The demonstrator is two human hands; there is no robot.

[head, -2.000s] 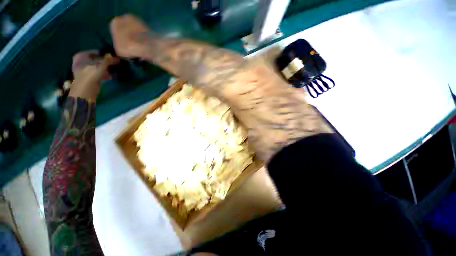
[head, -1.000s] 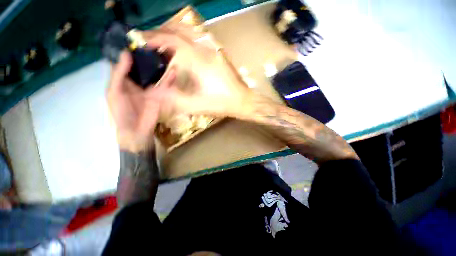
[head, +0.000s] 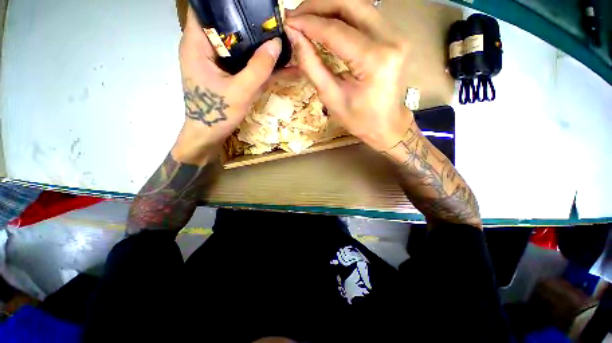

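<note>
My left hand [head: 231, 80] grips a glossy black product unit [head: 245, 23] at the top of the picture, which cuts off its upper end. The unit has yellow-orange marks and a pale tab at its left side. My right hand [head: 355, 70] is at the unit's right edge, thumb and index finger pinched on a pale strip [head: 284, 13] there; whether the strip is fixed to the unit I cannot tell. Below both hands is an open brown tray [head: 295, 158] heaped with cream tabs [head: 285, 120], partly hidden by my hands.
A black banded unit group [head: 475, 50] with cord loops stands at the right. A smartphone [head: 439, 127] lies partly behind my right forearm, with a loose pale tab [head: 412, 98] beside it. Ribbed cardboard [head: 315, 182] lies under the tray. The green bench edge [head: 362, 214] runs below.
The view has turned, and the conveyor units at upper left are out of view. My hands were blurred around a black unit; now my left holds it and my right pinches at its edge.
</note>
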